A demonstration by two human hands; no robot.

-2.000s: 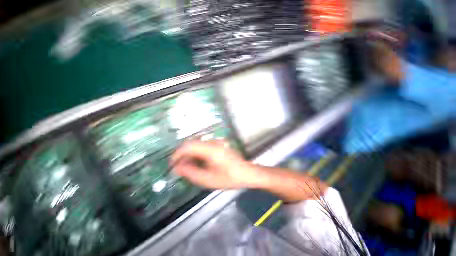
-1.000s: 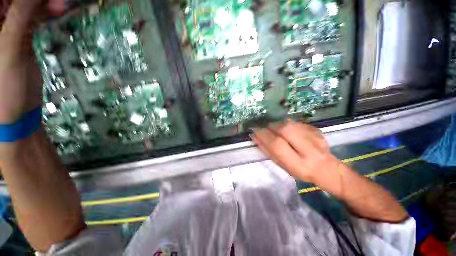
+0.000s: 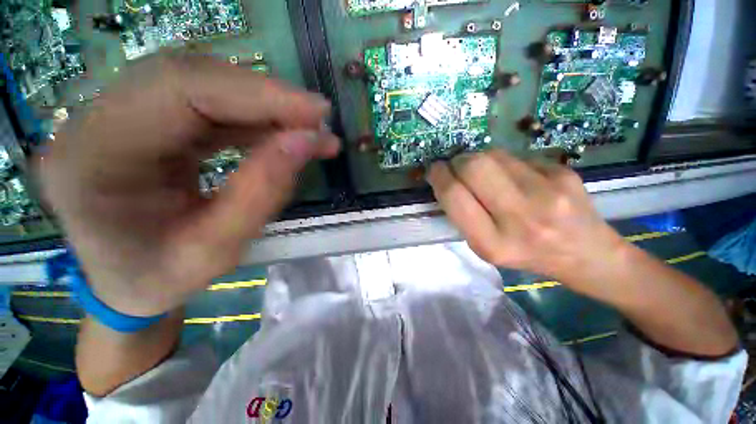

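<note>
A green circuit board (image 3: 435, 101) sits in the grey-green carrier (image 3: 516, 116) in front of me. My right hand (image 3: 522, 207) is at the board's near edge, its fingertips together and pointing down; what they hold, if anything, is hidden. My left hand (image 3: 182, 166), with a blue wrist strap (image 3: 112, 310), is raised over the carrier to the left. Its thumb and forefinger tips are close together left of the board. It is blurred, and I cannot tell whether a small part is between them.
Another board (image 3: 587, 91) lies to the right in the same carrier, with dark hold-downs (image 3: 651, 76) around it. A silver conveyor rail (image 3: 331, 236) runs along the near side. Thin dark cords (image 3: 555, 368) hang at the lower right.
My left hand has come from the upper left edge down toward the middle. My right hand has moved slightly up and right, onto the board's near edge. The view has shifted.
</note>
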